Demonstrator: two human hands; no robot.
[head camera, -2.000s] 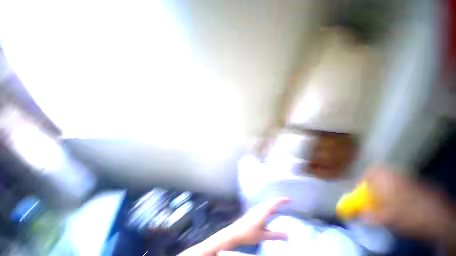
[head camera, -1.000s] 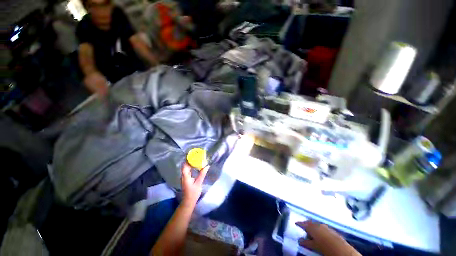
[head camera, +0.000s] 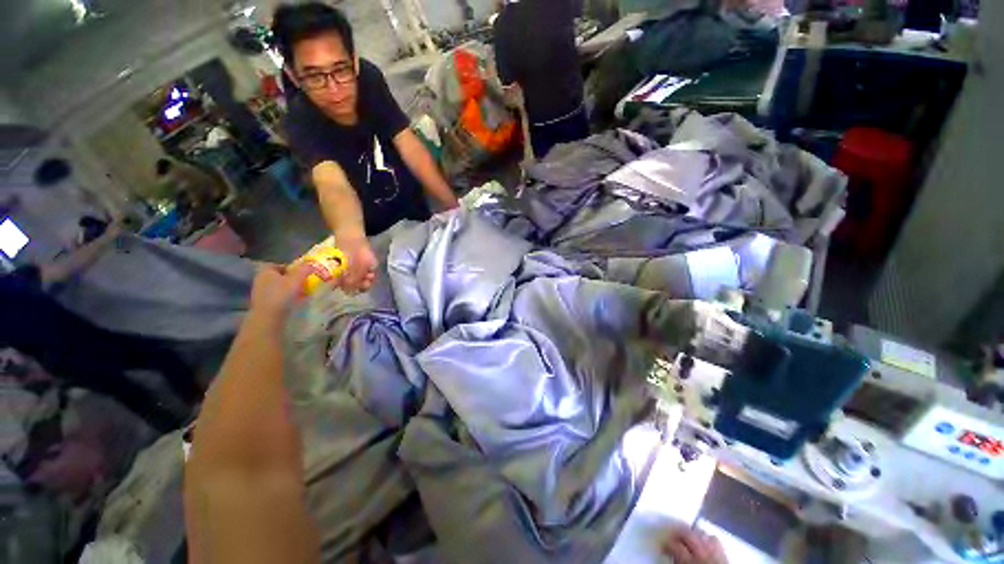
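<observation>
My left hand (head camera: 277, 289) is stretched out at the left and grips a small yellow-orange object (head camera: 319, 268), perhaps a tape measure. Another person's hand (head camera: 357, 262) touches the object's other side. My right hand (head camera: 694, 544) is cut off by the bottom edge and rests by the white table (head camera: 665, 501); whether it holds anything is hidden. Silver-grey curtain fabric (head camera: 495, 375) lies in heaped folds between the hands and reaches the needle area of the sewing machine.
The person in a dark shirt (head camera: 380, 143) leans over the fabric. The machine's dark green-blue box (head camera: 787, 391) and its control box with red digits (head camera: 963, 438) are at the right. A red stool (head camera: 870, 182) stands behind. Others are in the background.
The view has turned left. My left hand has stretched forward with the yellow object, and the other person has leaned in and put a hand to it. My right hand is now mostly out of frame.
</observation>
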